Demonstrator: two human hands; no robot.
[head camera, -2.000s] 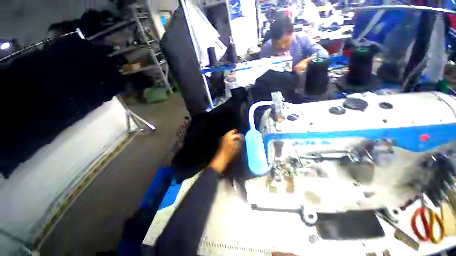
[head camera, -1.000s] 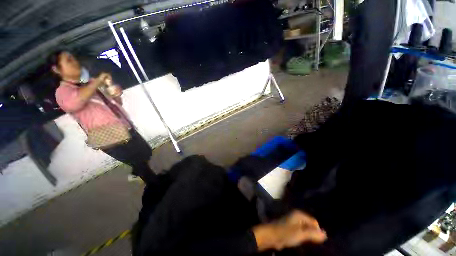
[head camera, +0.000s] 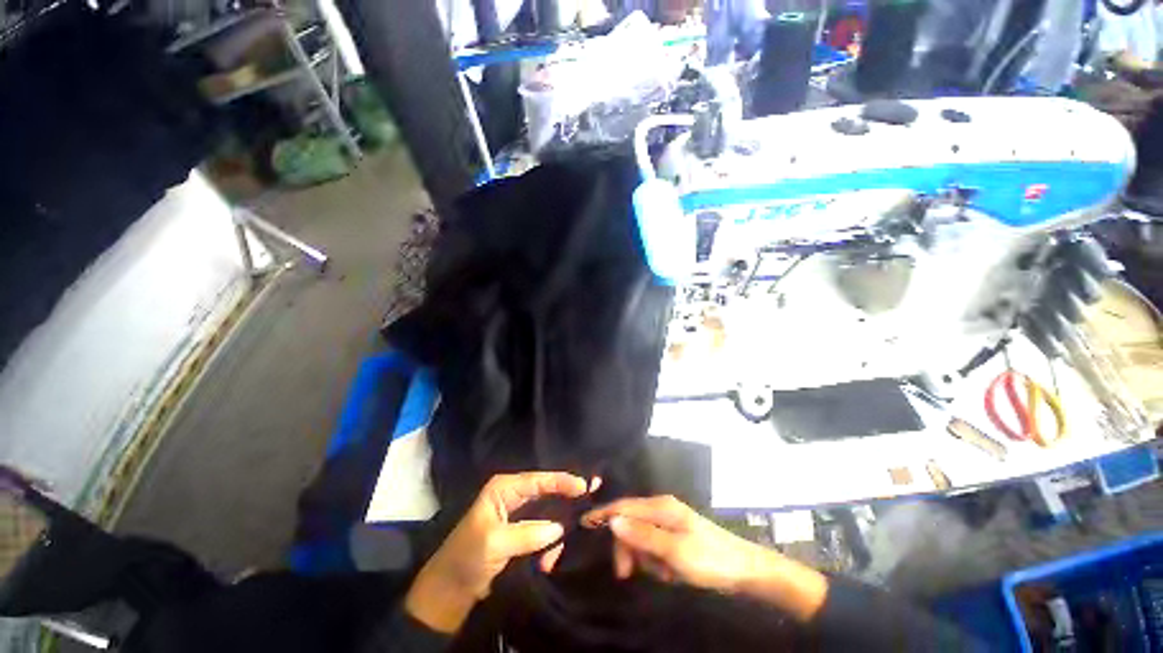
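A black garment (head camera: 542, 319) lies over the left part of the white sewing table and hangs over its front edge towards my lap. My left hand (head camera: 510, 529) is at the front edge, fingers curled on the black cloth. My right hand (head camera: 657, 542) is just right of it, fingertips pinching the cloth. The fingertips of both hands are close together. Whether a small tool is in either hand cannot be told. The white and blue sewing machine (head camera: 880, 179) stands right of the garment, with a light-blue lamp (head camera: 661, 231) at its left end.
A flat black rectangle (head camera: 847, 411) and red and yellow scissors (head camera: 1023, 408) lie before the machine. A blue crate (head camera: 1084, 572) is at the lower right. Dark thread cones (head camera: 783, 64) stand behind the machine. A white stand (head camera: 274, 242) with dark cloth is across the aisle.
The view has swung from the aisle and a person back to the machine. The garment now lies spread over the table's left part, and both hands are on it at the front edge.
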